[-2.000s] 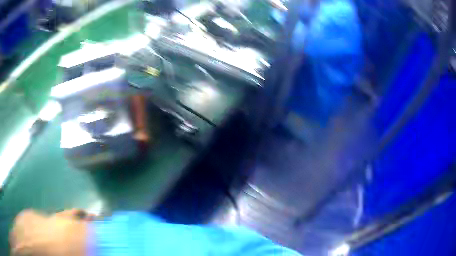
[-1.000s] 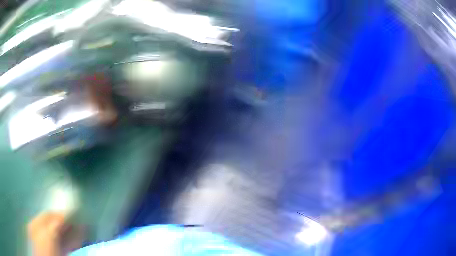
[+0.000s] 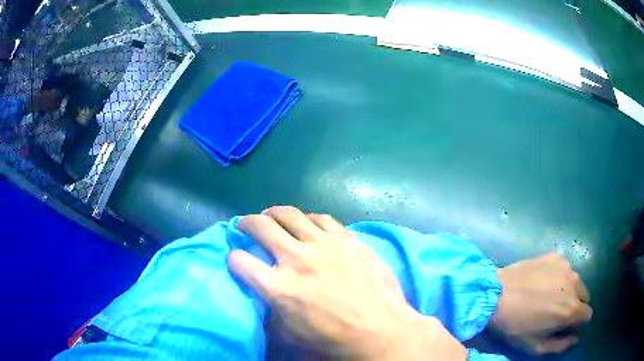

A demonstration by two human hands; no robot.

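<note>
My right hand (image 3: 325, 282) comes in from the bottom right. Its fingers and thumb close on the light blue smock sleeve (image 3: 431, 264) of my left arm, which lies across the bottom of the view. My left hand (image 3: 544, 303) shows beyond the elastic cuff at the lower right, over the green bench mat. Its fingers are curled, and nothing shows in it. The inside of its palm is hidden.
A folded blue cloth (image 3: 240, 109) lies on the green bench mat (image 3: 424, 134). A metal-framed mesh panel (image 3: 152, 113) stands at the left, above blue sheeting (image 3: 49, 275). A bright white panel (image 3: 494, 42) lies at the back right. A dark object is cut off at the right edge.
The view has swung left, away from the white-grey machine, onto the blue cloth and mesh panel, and is sharper. My right hand on the left sleeve now shows.
</note>
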